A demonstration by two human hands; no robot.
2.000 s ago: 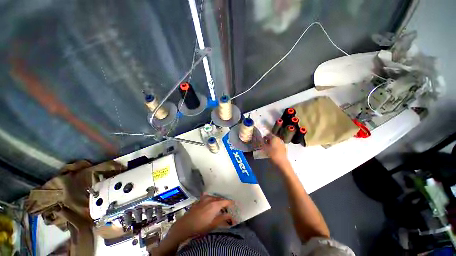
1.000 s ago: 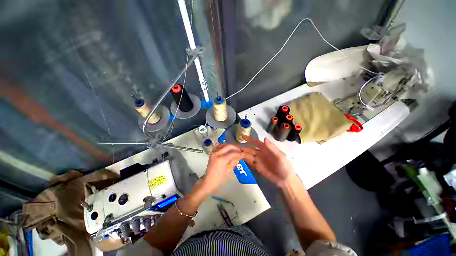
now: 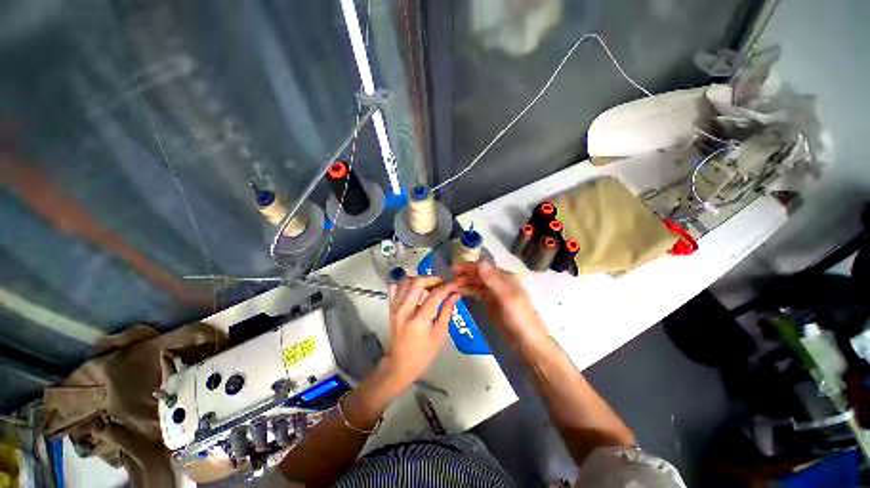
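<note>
My left hand and my right hand are close together in front of the nearest tan thread cone, over the table by the blue band. Their fingertips almost meet; any thread between them is too fine to see, so I cannot tell what they hold. The cone stands upright with a blue top, its lower part partly hidden by my fingers. The white overlock machine is at the lower left, with grey tension knobs on its front, partly behind my left forearm.
The thread stand rises behind, with tan cones and a black thread cone. Black cones with red tops and folded tan cloth lie on the side table. Brown garment pieces are heaped left. Dark snips lie near the table edge.
My left hand has moved from the table beside the machine up to the cone, and my right hand has joined it. Since a second ago, the right fingers have bent inward.
</note>
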